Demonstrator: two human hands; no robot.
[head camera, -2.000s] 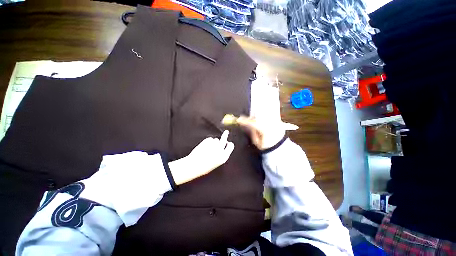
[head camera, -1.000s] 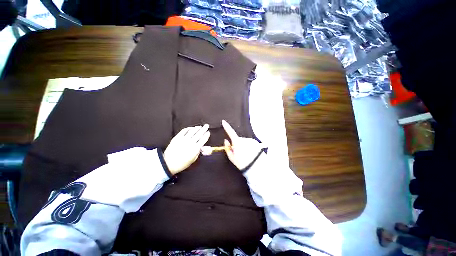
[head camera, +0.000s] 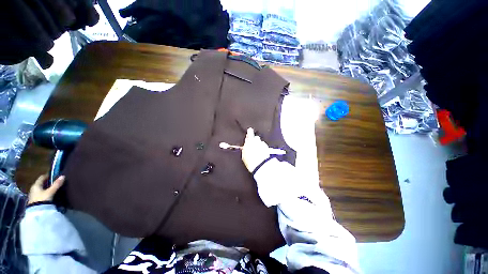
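A dark brown waistcoat (head camera: 139, 123) lies front up on the table, with dark buttons near its centre front. My right hand (head camera: 252, 150) is over the front panel, index finger extended, and holds a small brush (head camera: 232, 146) with a pale rounded tip pointing left. A dark teal hair dryer (head camera: 60, 134) lies at the waistcoat's left edge, handle towards me. My left hand (head camera: 45, 190) is at the lower end of that handle, thumb and fingers apart on either side; whether it grips the handle is unclear.
The glossy wood-grain table (head camera: 358, 176) has rounded corners. A blue object (head camera: 337, 110) stands right of the waistcoat. Pale sheets (head camera: 299, 123) show beyond the armholes. A black hanger (head camera: 247, 61) is at the neckline. Bagged clothes (head camera: 265, 37) are piled behind, and dark garments (head camera: 444, 59) are at the right.
My left hand has left the waistcoat and moved far left to the hair dryer. My right hand still holds the brush. The view has shifted, showing the dryer and the centre-front buttons.
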